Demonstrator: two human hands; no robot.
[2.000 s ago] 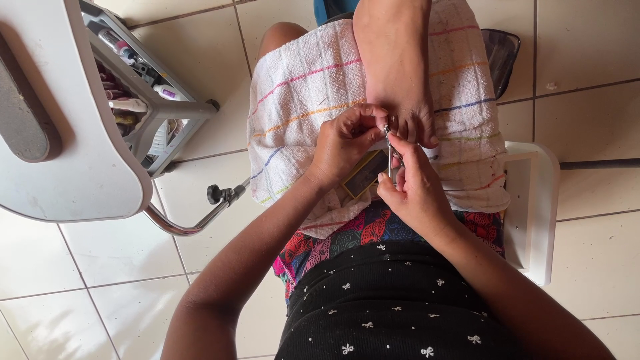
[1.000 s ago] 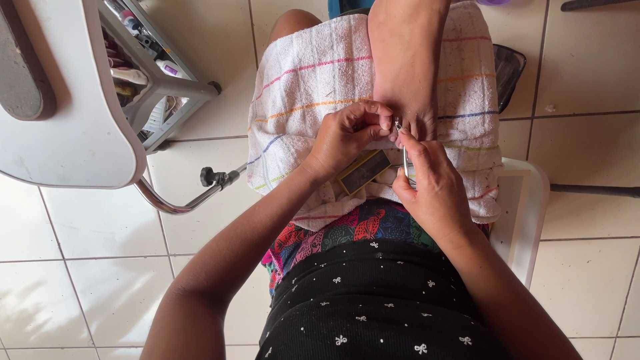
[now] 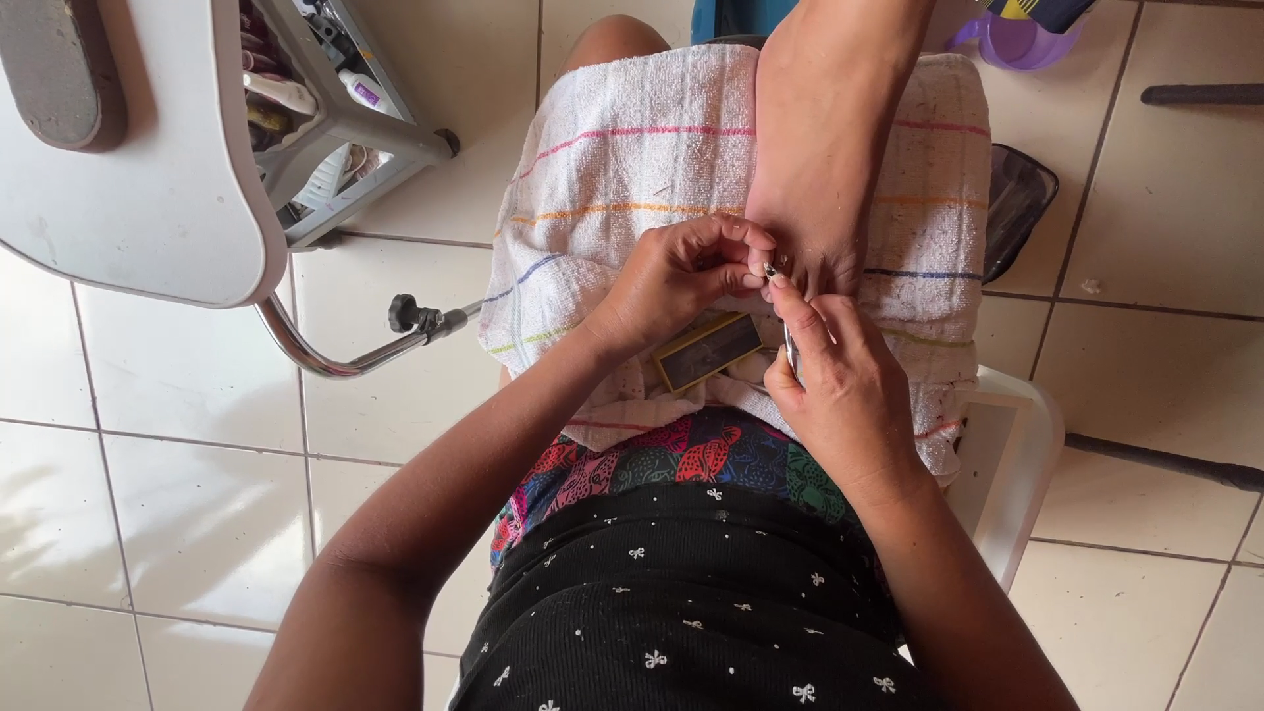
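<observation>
Another person's bare foot (image 3: 815,138) rests on a striped white towel (image 3: 632,158) spread over my lap, toes toward me. My left hand (image 3: 686,272) holds the foot's big toe between fingertips and thumb. In my right hand (image 3: 844,365) is a slim metal nipper-like tool (image 3: 791,348), its handle partly hidden by my fingers and its small tip at the toenail. A dark rectangular block with yellow edges (image 3: 707,352) lies on the towel below my left hand.
A white armrest (image 3: 148,168) with a grey pad and a grey trolley (image 3: 380,128) of bottles stand at the left. A chrome arm with a black knob (image 3: 405,314) reaches the towel. A purple cup (image 3: 1022,41), a dark tray (image 3: 1017,212) and a white seat edge (image 3: 1037,434) are at the right.
My right hand has shifted its hold on the tool, which was more exposed two seconds ago. My left hand stays at the toes. The purple cup has come into view.
</observation>
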